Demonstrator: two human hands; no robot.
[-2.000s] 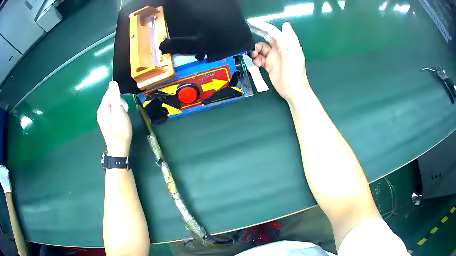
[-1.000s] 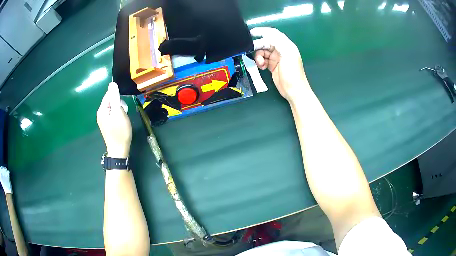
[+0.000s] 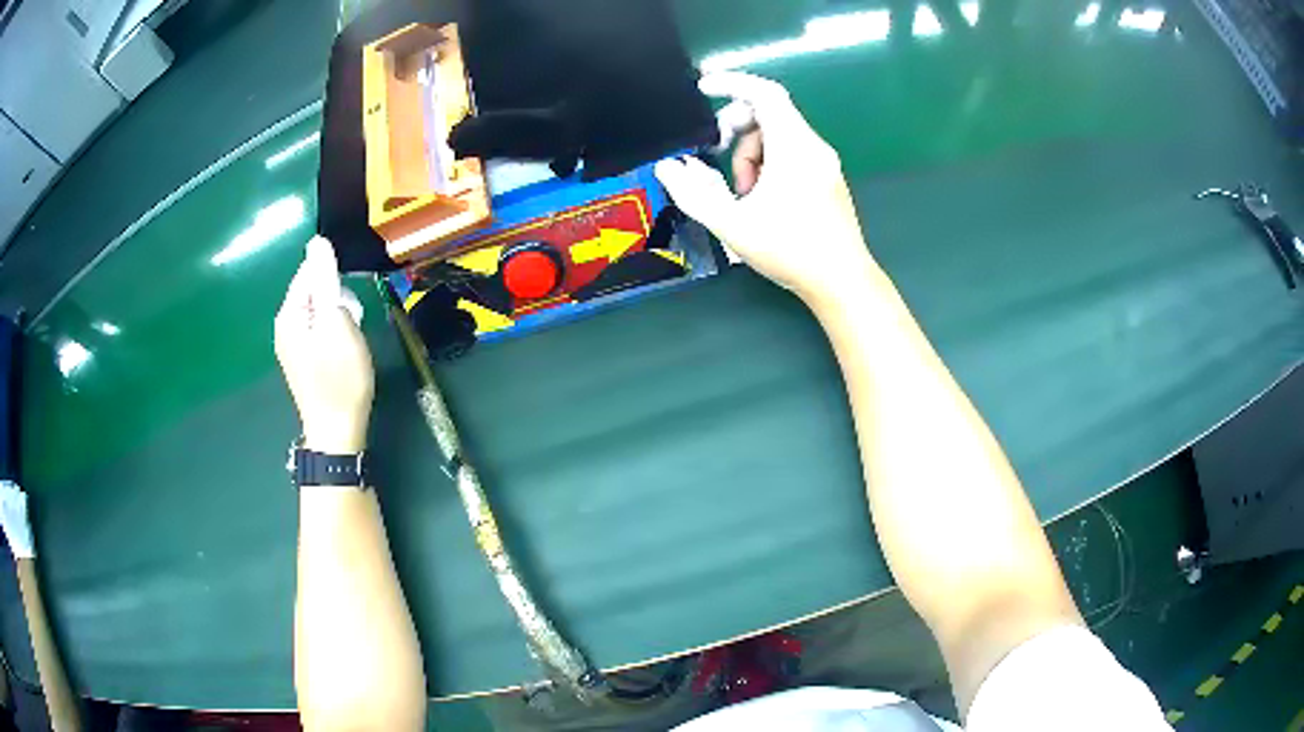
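A blue-edged control box has a red panel, yellow arrows and a round red push button. A black pad lies across its upper part. An orange fixture with a long recess stands at the pad's left side, a dark clamp-like shape beside it. My left hand is at the pad's lower left corner, fingers together; its grip is unclear. My right hand is at the right end, thumb over the box's upper right and fingers bent by the pad's edge; whether it grips is unclear.
A mottled wrapped cable runs from the box towards me across the green worktop. A dark and silver tool lies far right. Another person's white-gloved hand shows at the left edge.
My right thumb has moved out from the fingers and left over the box's corner, covering much of the white strip. My left hand has barely moved. The box and fixture appear slightly further left.
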